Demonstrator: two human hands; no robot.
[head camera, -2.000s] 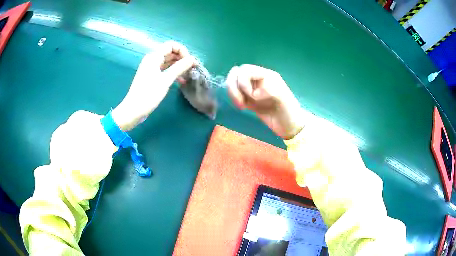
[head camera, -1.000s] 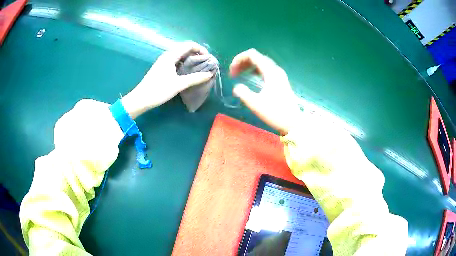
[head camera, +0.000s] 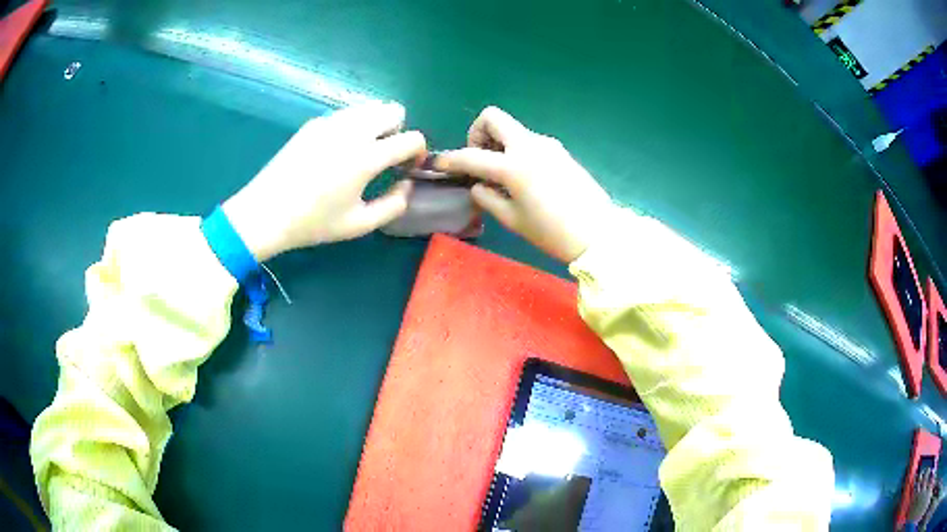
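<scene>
A small grey drawstring pouch (head camera: 436, 208) is between my two hands, just beyond the near foam carrier. My left hand (head camera: 337, 177), with a blue wrist strap (head camera: 233, 245), grips the pouch's left side and top. My right hand (head camera: 524, 182) has its fingers on the pouch's right side and top edge. The pouch opening is partly hidden by my fingers. A tablet (head camera: 582, 447) with a lit screen lies on the red-orange foam carrier (head camera: 400, 384); my right sleeve covers part of both.
The green bench surface (head camera: 280, 416) curves away. More foam carriers with tablets (head camera: 899, 291) stand at the right edge, where part of another person's hand (head camera: 922, 497) shows. Another carrier (head camera: 15, 33) is cut off at the upper left. A small object (head camera: 72, 70) lies near it.
My right hand has moved from the loose pale cords onto the pouch. The pouch, hanging from my left hand before, is now spread sideways between both hands.
</scene>
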